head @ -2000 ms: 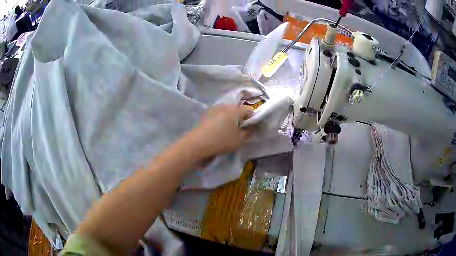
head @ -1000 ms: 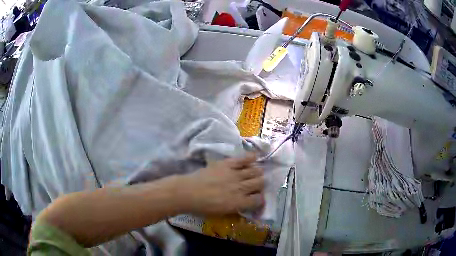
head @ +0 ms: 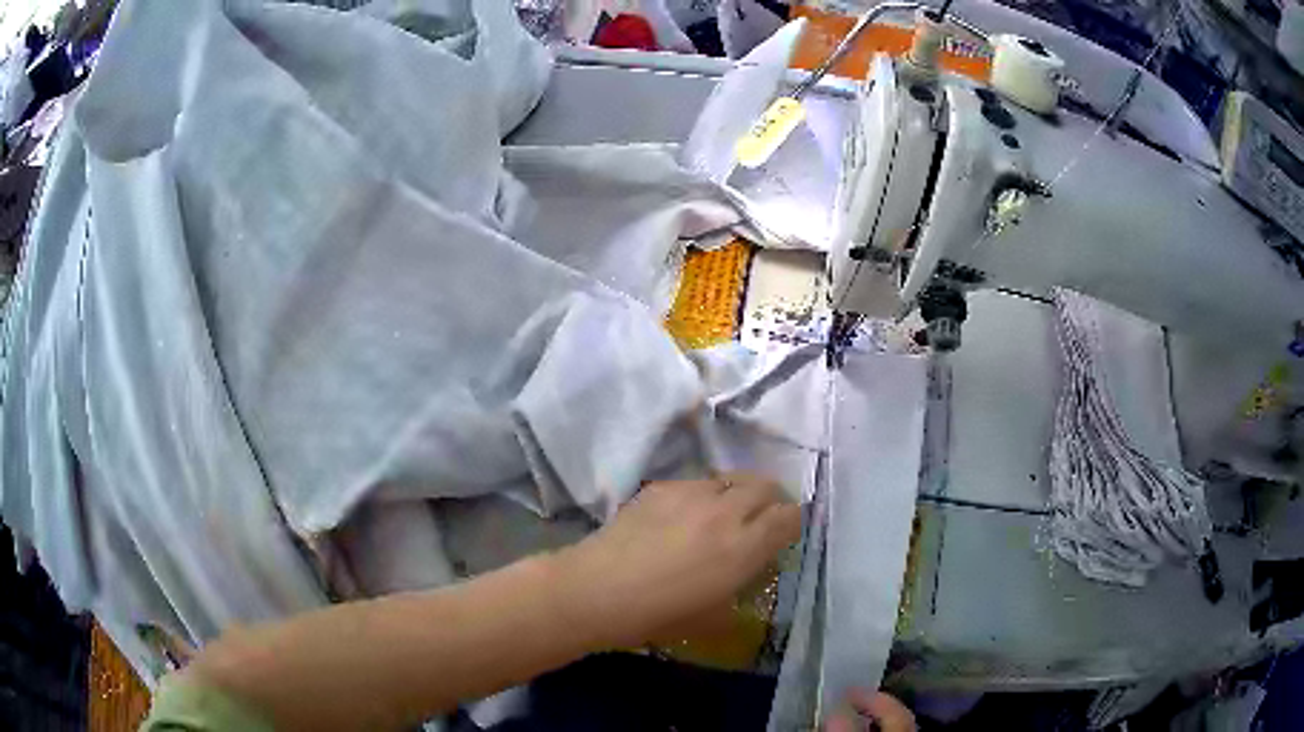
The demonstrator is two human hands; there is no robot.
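A large pale grey garment [head: 329, 286] lies heaped on the left, and its edge runs under the needle area [head: 841, 336] of the white sewing machine [head: 1144, 243]. A pale grey band [head: 872, 501] hangs from the needle area towards the front edge. My left hand [head: 701, 551] rests at the garment's edge left of the band, fingers bent and pinching cloth. My right hand [head: 872, 711] is cut off by the bottom edge; only fingers show, holding the band's lower end.
A bundle of pale strips [head: 1115, 458] lies right of the needle on the machine bed. A lamp stem with a yellow label [head: 772, 132] stands left of the machine head. Orange-yellow tape [head: 711, 293] covers part of the table. A red item [head: 625, 32] is behind.
My left hand moved from near the needle towards the front edge, then slightly right. The garment edge was pulled forward, uncovering tape and plate. My right fingers have appeared at the bottom.
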